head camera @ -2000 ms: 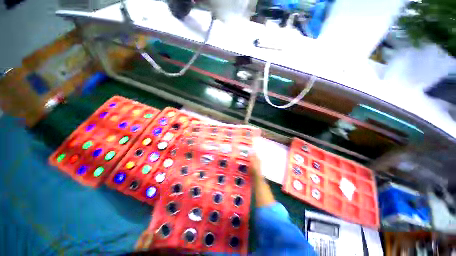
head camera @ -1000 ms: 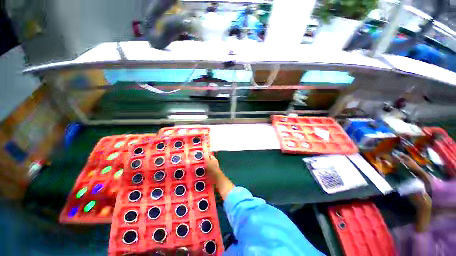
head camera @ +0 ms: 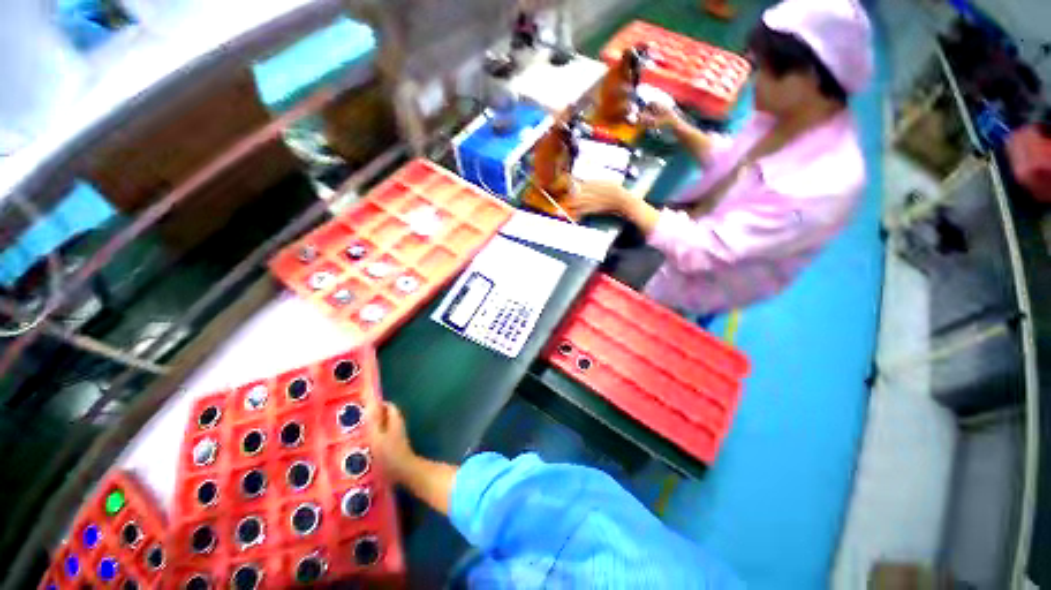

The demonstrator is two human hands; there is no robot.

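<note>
A red compartment tray (head camera: 274,453) full of dark round units with pale rims is at the lower left. My right hand (head camera: 398,447), in a blue sleeve, grips its right edge. My left hand is not in view; the tray's bottom is cut off by the picture's edge. Another red tray (head camera: 115,507) with green and blue lit units lies at the lower left corner, partly covered by the held tray. A partly filled red tray (head camera: 444,236) lies farther up the bench, with a few pale units and a white slip.
A calculator (head camera: 496,311) lies on the green bench. A red tray with two dark units (head camera: 657,369) lies near the bench edge. Beyond are a blue box (head camera: 504,148), orange fixtures (head camera: 553,167) and a person in pink (head camera: 761,207). Blue floor is at right.
The view has swung right, bringing the person in pink and the floor further into view. My right hand still holds the tray's edge; the lit trays have shifted toward the lower left corner.
</note>
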